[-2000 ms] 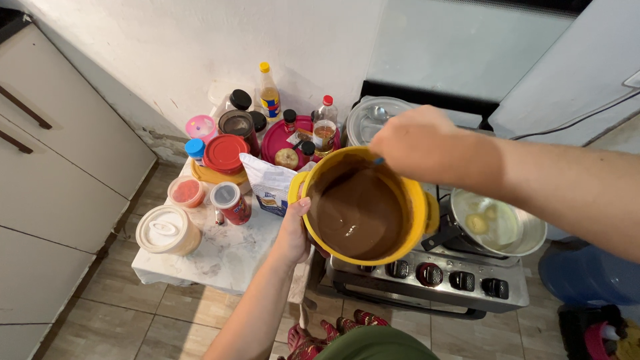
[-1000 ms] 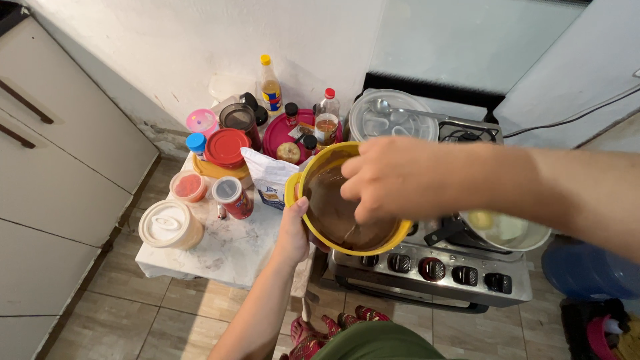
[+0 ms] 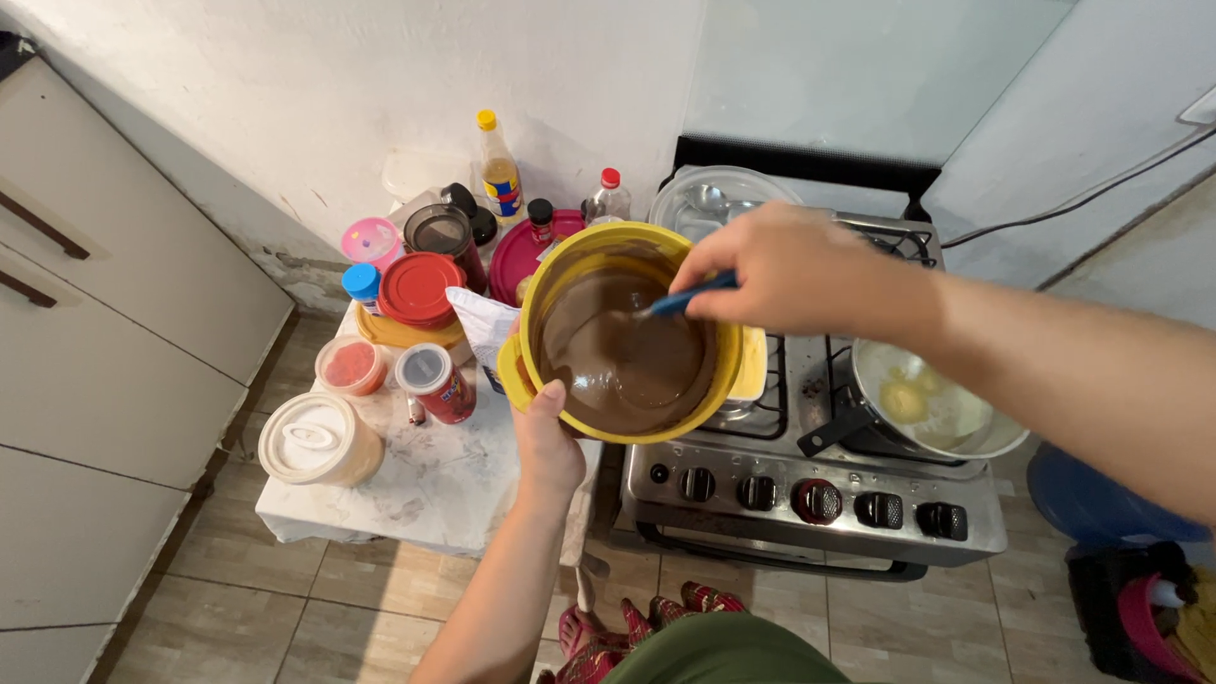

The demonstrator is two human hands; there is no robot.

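Observation:
My left hand (image 3: 551, 442) grips the left handle and rim of a yellow plastic pot (image 3: 727, 380), holding it tilted toward me between the table and the stove. Smooth brown batter or a similar thick mixture (image 3: 617, 351) fills its lower part. My right hand (image 3: 779, 271) holds a utensil by its blue handle (image 3: 692, 294) over the pot; the metal end dips into the mixture, and its tip is hidden. A white and blue bag (image 3: 483, 323) stands just left of the pot. Behind the pot, a yellow-and-white tub (image 3: 752, 366) shows partly on the stove.
On the stove (image 3: 817, 465), a saucepan (image 3: 936, 404) holds pale pieces in liquid; behind is a clear bowl (image 3: 722, 195) with a spoon. The cloth-covered table (image 3: 427, 494) bears a white-lidded tub (image 3: 318, 442), a red-lidded container (image 3: 421, 290), a Nescau can (image 3: 439, 385) and bottles.
The pot has come nearer to the view and tilts toward me. My right hand has shifted off the pot's middle to its right side, so the blue handle and more of the mixture now show.

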